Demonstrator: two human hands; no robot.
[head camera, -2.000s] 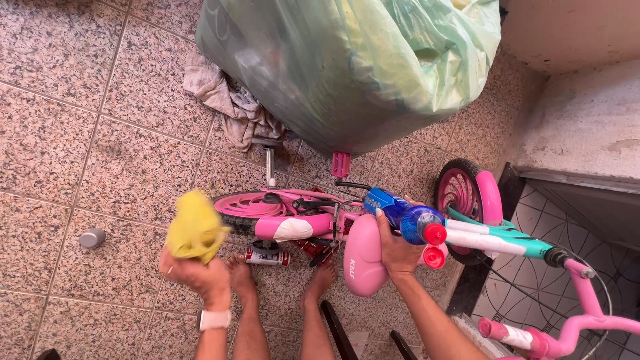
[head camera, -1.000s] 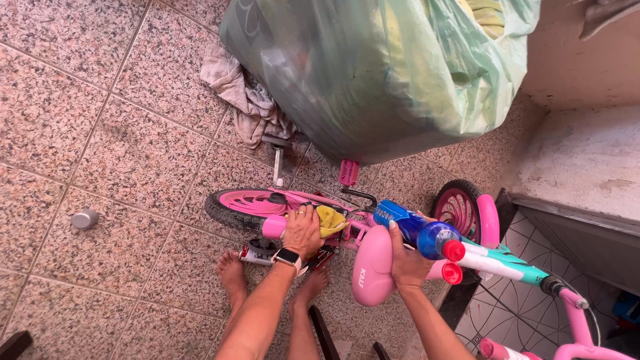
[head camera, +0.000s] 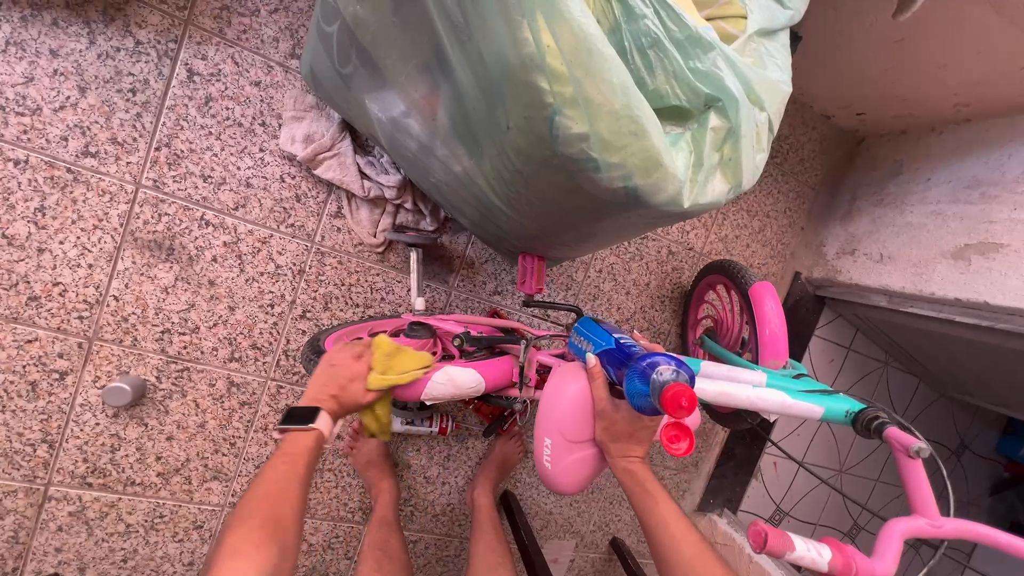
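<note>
A child's pink and teal bicycle stands across the view, its pink rear fender (head camera: 452, 382) at the left and its front wheel (head camera: 722, 316) at the right. At the rear end of that fender, my left hand (head camera: 342, 380) holds a yellow cloth (head camera: 396, 364). My right hand (head camera: 628, 424) grips a blue plastic bottle (head camera: 612, 348) with a red cap, beside the pink saddle (head camera: 566, 428). A second red cap (head camera: 677, 438) shows just below the bottle's cap; what it belongs to is mostly hidden. The pink handlebar (head camera: 920, 520) reaches the lower right.
A large full green plastic bag (head camera: 544, 120) stands behind the bicycle, against a pedal (head camera: 531, 274). A crumpled grey cloth (head camera: 360, 172) and a training wheel (head camera: 414, 238) lie left of it. A spray can (head camera: 424, 424) is near my feet, and a grey cap (head camera: 124, 390) sits on the floor tiles.
My left hand came from the left with the yellow cloth to the bicycle's rear, then shifted back along the fender toward its rear end. My right hand keeps holding the bottle by the saddle.
</note>
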